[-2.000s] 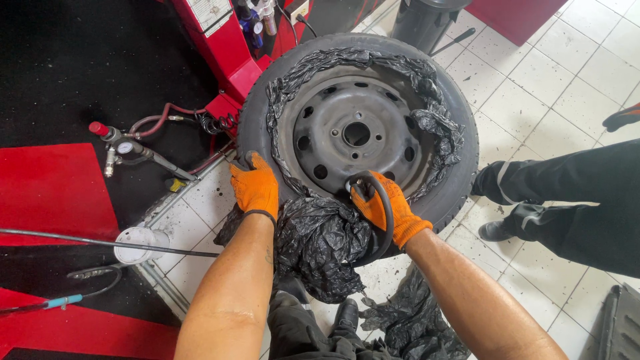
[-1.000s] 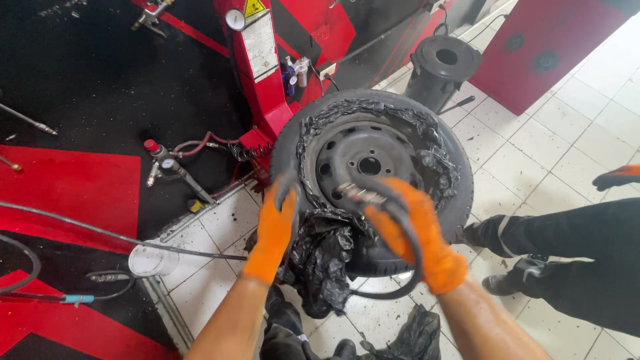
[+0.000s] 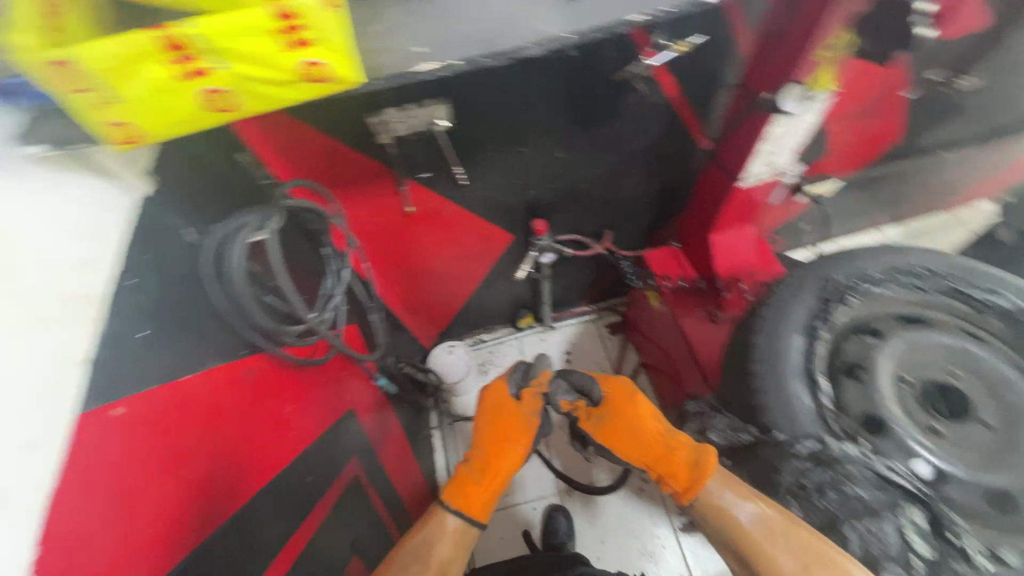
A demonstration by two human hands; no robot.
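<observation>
Both hands wear orange gloves with dark fingertips and meet in front of me, fingers curled together. My left hand and my right hand are closed around a black hose, which loops below them; the piece between the fingertips is blurred. At the right lies a tire on a grey steel wheel rim, with crumpled black plastic against its near side. The wheel stands apart from both hands.
A red machine stands beside the tire. Coiled grey hose hangs on the red and black wall. A white round container and an air fitting with a red knob are ahead. Yellow printed material is at upper left.
My view has swung left. Both hands have moved away from the wheel and come together, with the black hose that was in my right hand.
</observation>
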